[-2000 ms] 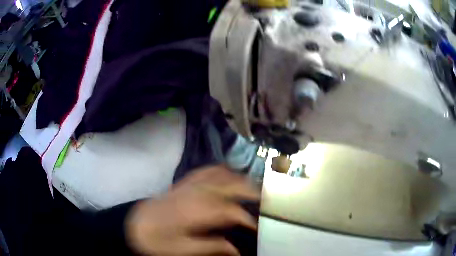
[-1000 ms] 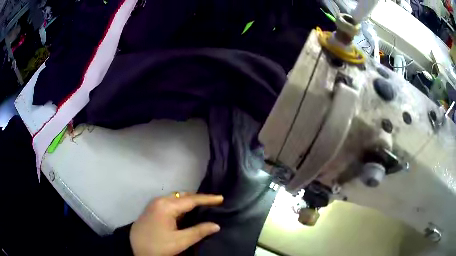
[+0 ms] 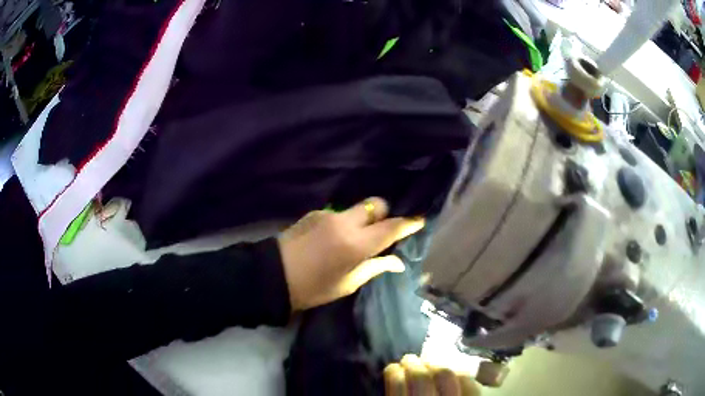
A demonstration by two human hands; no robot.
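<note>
Dark purple-black garment cloth is heaped across the middle, with a smoother grey-black part beside the machine head. My left hand, with a ring, lies on this cloth left of the head, thumb and forefinger apart; its other fingers are partly hidden. My right hand shows only as several bent fingers at the bottom edge, below the needle area; the rest is cut off. The off-white sewing machine head stands at right. Its needle and presser foot are hard to make out in the bright light.
A white band with a red edge runs down the left side to a lime green strip. White table surface shows below my left sleeve. The cream machine bed is at lower right. A yellow ring sits on the head.
My left hand has moved up and right over the cloth, which now covers more of the white table. My right fingers have appeared at the bottom. The machine head appears lower and farther right.
</note>
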